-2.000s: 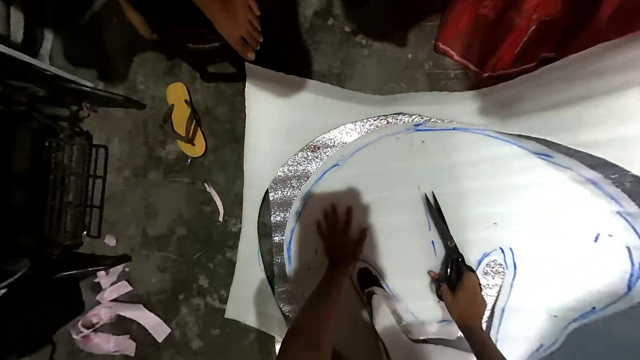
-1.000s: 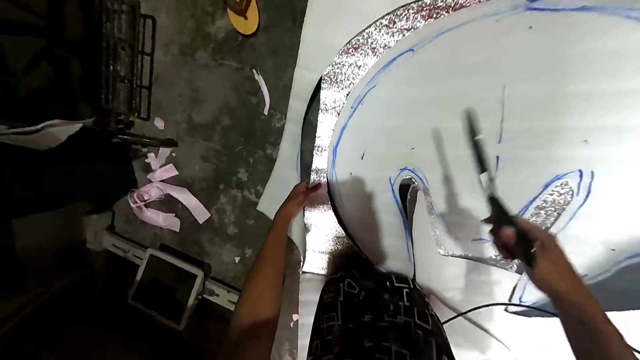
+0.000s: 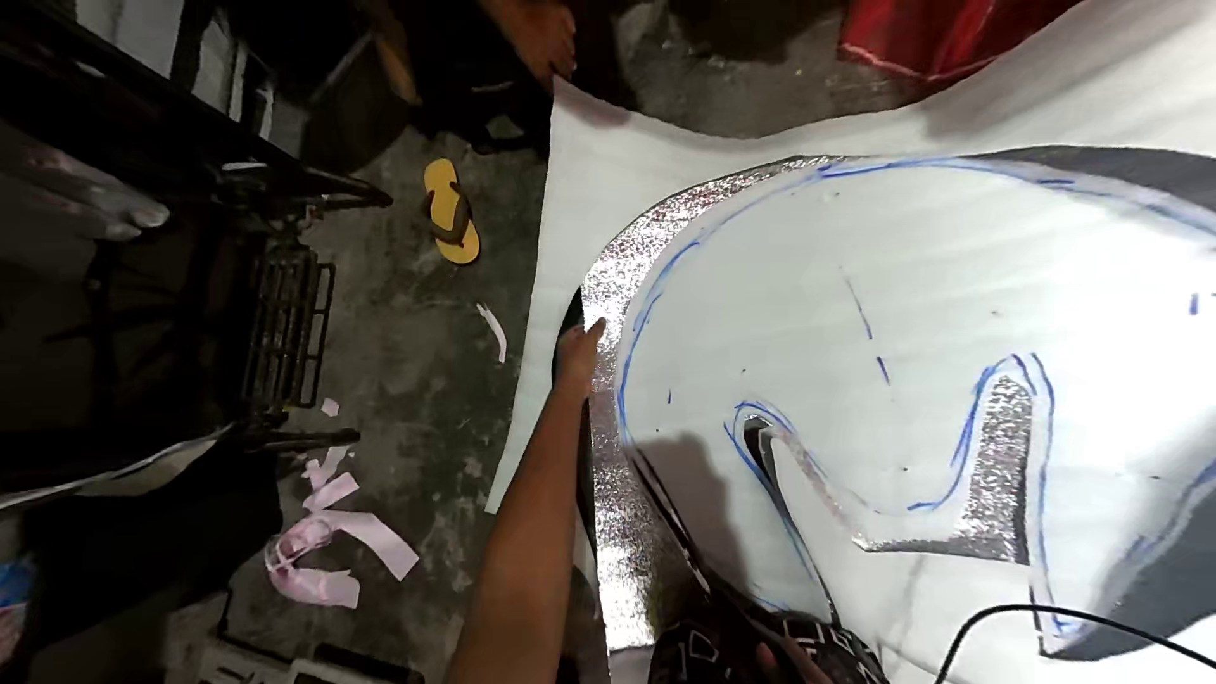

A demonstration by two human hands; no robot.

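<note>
My left hand (image 3: 581, 359) pinches the left edge of a silver foil sheet (image 3: 617, 418), thumb on top and fingers underneath. On the foil lies a large white foam-like sheet (image 3: 807, 313) with a curved outline and blue marker lines. At the bottom, my right hand (image 3: 793, 660) is partly visible around the dark scissors (image 3: 698, 570), whose blades point up and left beside the white sheet's edge. The handles blend into my patterned clothing. Dark grey material (image 3: 1164, 171) shows beneath the layers, and a wider white sheet (image 3: 608, 171) lies under everything.
Left of the sheets, a yellow flip-flop (image 3: 454, 211), pink scraps (image 3: 366, 537) and a narrow offcut (image 3: 493, 332) lie on the concrete floor. A metal rack (image 3: 290, 332) stands farther left. Another person's foot (image 3: 546, 38) is near the top; a black cable (image 3: 1073, 613) crosses the lower right.
My left hand has gone from lying flat on the white sheet to holding the foil's edge. The scissors have moved from the middle of the sheet to the bottom, near my body.
</note>
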